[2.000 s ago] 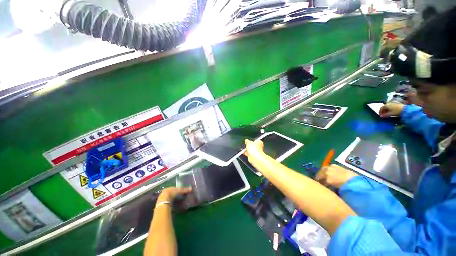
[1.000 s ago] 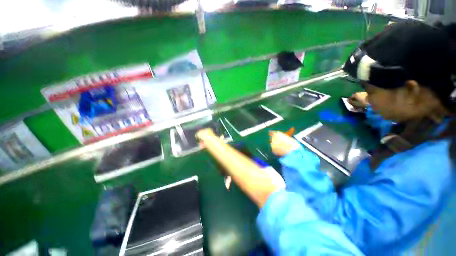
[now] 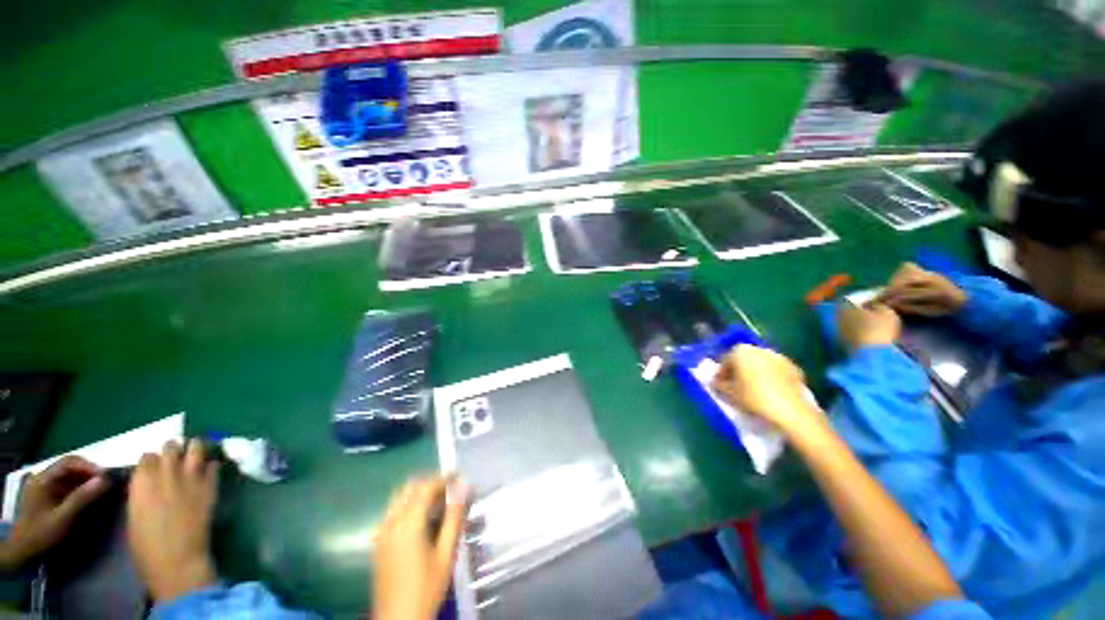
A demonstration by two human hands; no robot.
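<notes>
A tablet back cover [image 3: 545, 424] lies in front of me on a white backing sheet [image 3: 444, 418], camera cluster at its upper left. Shiny wrinkled film [image 3: 551, 533] crosses its lower half. My left hand [image 3: 418, 551] is at the cover's left edge, cut off below; something dark shows between thumb and fingers, but I cannot tell its grip. My right hand [image 3: 763, 385] is over the blue parts bin [image 3: 706, 394], fingers at the crumpled white material [image 3: 761, 438]; whether they grip it is unclear. Loose dark trim strips [image 3: 664, 317] with blue ends lie behind the bin.
A plastic-wrapped dark block [image 3: 388, 378] lies left of the cover. Several covers [image 3: 454, 248] line the partition. A left neighbour's hands [image 3: 170, 515] work near a small white bottle [image 3: 255, 458]. A right neighbour [image 3: 969, 484] sits close, an orange-handled tool [image 3: 829, 288] beside their hands.
The view has turned down. My right hand has moved from the back row of covers to the blue bin. My left hand, out of view a second ago, is at the near cover.
</notes>
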